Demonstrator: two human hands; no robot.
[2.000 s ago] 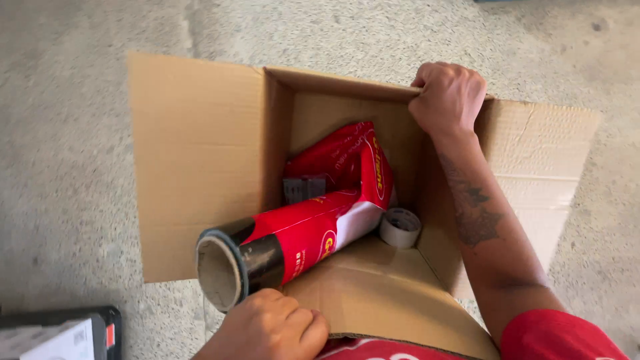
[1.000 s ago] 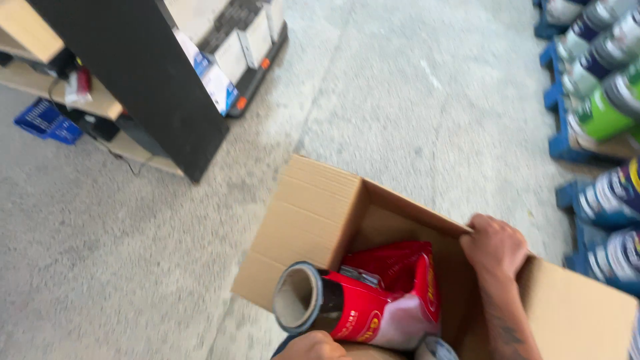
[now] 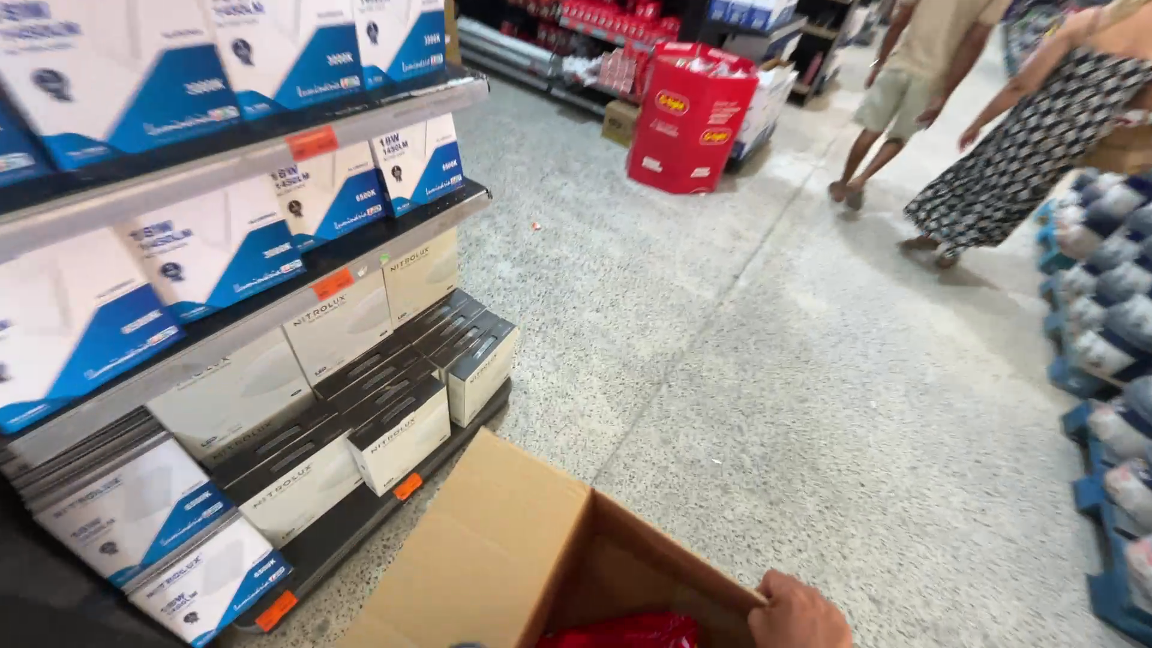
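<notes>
At the bottom of the view is an open cardboard box (image 3: 490,531) with one flap spread out to the left. My right hand (image 3: 799,612) grips the upper right edge of its wall, fingers closed over the rim. Inside the box, a piece of red printed packaging (image 3: 630,632) shows at the lower frame edge; the rest of the contents are cut off. My left hand is out of the frame.
Shelves with boxed lamps (image 3: 396,441) stand close on the left. Ahead are a red display bin (image 3: 688,121) and two people walking, one in shorts (image 3: 900,90), one in a patterned dress (image 3: 1026,144). Blue pallets (image 3: 1102,540) with wrapped containers line the right side.
The view has swung up and moved along the aisle. Shelves and people have come into sight, and my left hand has left the frame. My right hand still holds the box edge.
</notes>
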